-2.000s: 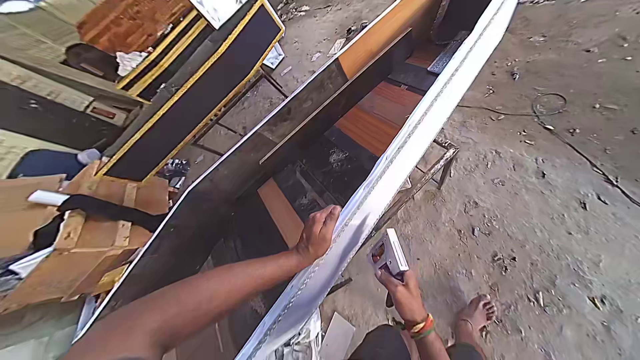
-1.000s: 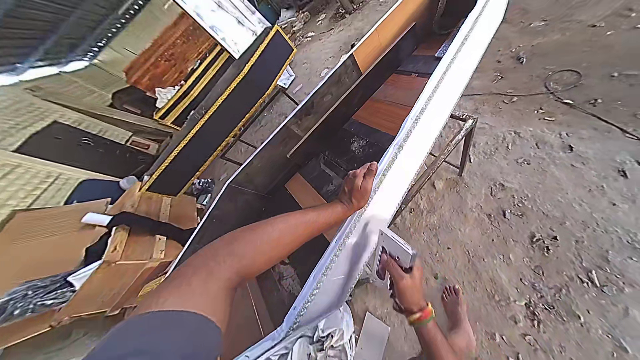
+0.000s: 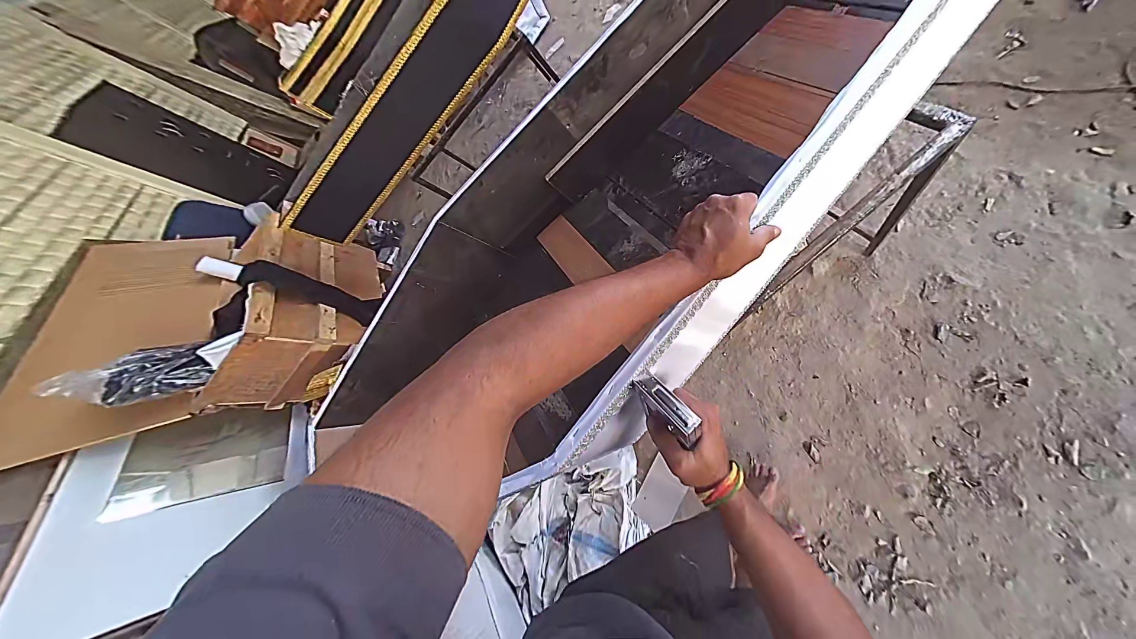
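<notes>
A long open coffin-shaped box with dark inner walls point(image 3: 408, 311) runs diagonally across the view. White cloth point(image 3: 825, 186) with a silvery braid trim point(image 3: 683, 333) covers its near side. My left hand point(image 3: 723, 235) grips the upper edge of that side, fingers over the rim. In my right hand point(image 3: 692, 444) is a metal staple gun point(image 3: 667, 410), its nose at the white cloth near the trim, lower down the side than my left hand. Whether the nose touches the cloth I cannot tell. Wood-coloured boards point(image 3: 754, 106) show inside the box.
A rusty metal stand point(image 3: 923, 151) supports the box on the right. Behind the box lies a black panel with gold trim point(image 3: 408, 115). At left are a wooden crate point(image 3: 284, 355), flat cardboard point(image 3: 115, 311) and a plastic-wrapped bundle point(image 3: 160, 373). A crumpled white sack point(image 3: 568, 524) lies below the box's end.
My right hand has brought the staple gun to the white side of the box, from clear of it two seconds ago. My left hand remains on the rim. The view has shifted.
</notes>
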